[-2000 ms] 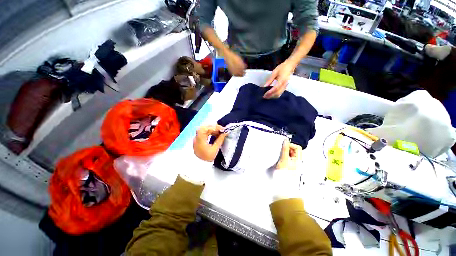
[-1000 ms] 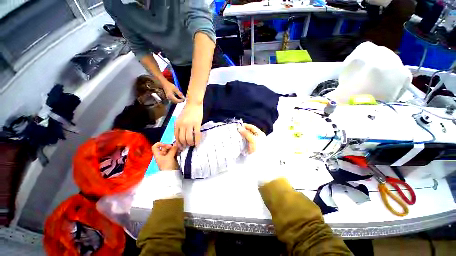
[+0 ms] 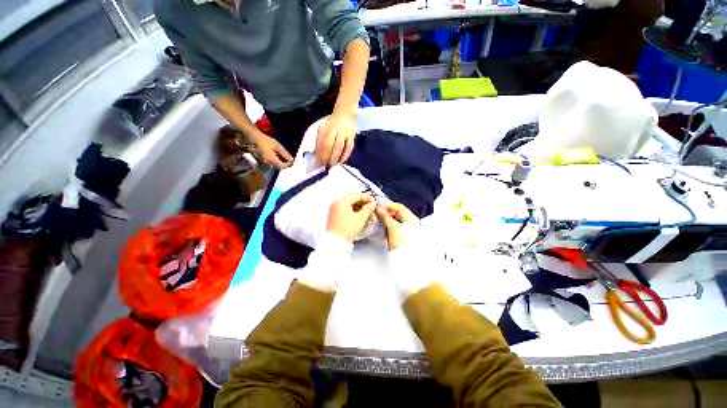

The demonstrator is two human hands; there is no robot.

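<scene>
A navy garment (image 3: 402,163) lies spread on the white machine table, with its pale lining (image 3: 307,209) opened out on top. A dark band edges the lining, and more navy cloth shows at its left and lower left. My left hand (image 3: 351,217) and my right hand (image 3: 394,221) are close together at the lining's right edge. The fingertips of both hands pinch the edge where lining and navy cloth meet. The exact spot between the fingertips is small and bright, so its detail is hard to see.
Another person (image 3: 271,56) stands across the table, one hand on the lining's top. The sewing machine (image 3: 622,199) is at the right, with scissors (image 3: 626,299) and navy scraps (image 3: 526,315) before it. Orange-red bags (image 3: 131,275) stand at the left. A white bundle (image 3: 594,107) lies behind the machine.
My left hand has moved right along the edge to beside my right hand. The lining has been turned, showing navy cloth at the left. The other person's hand has moved up and right.
</scene>
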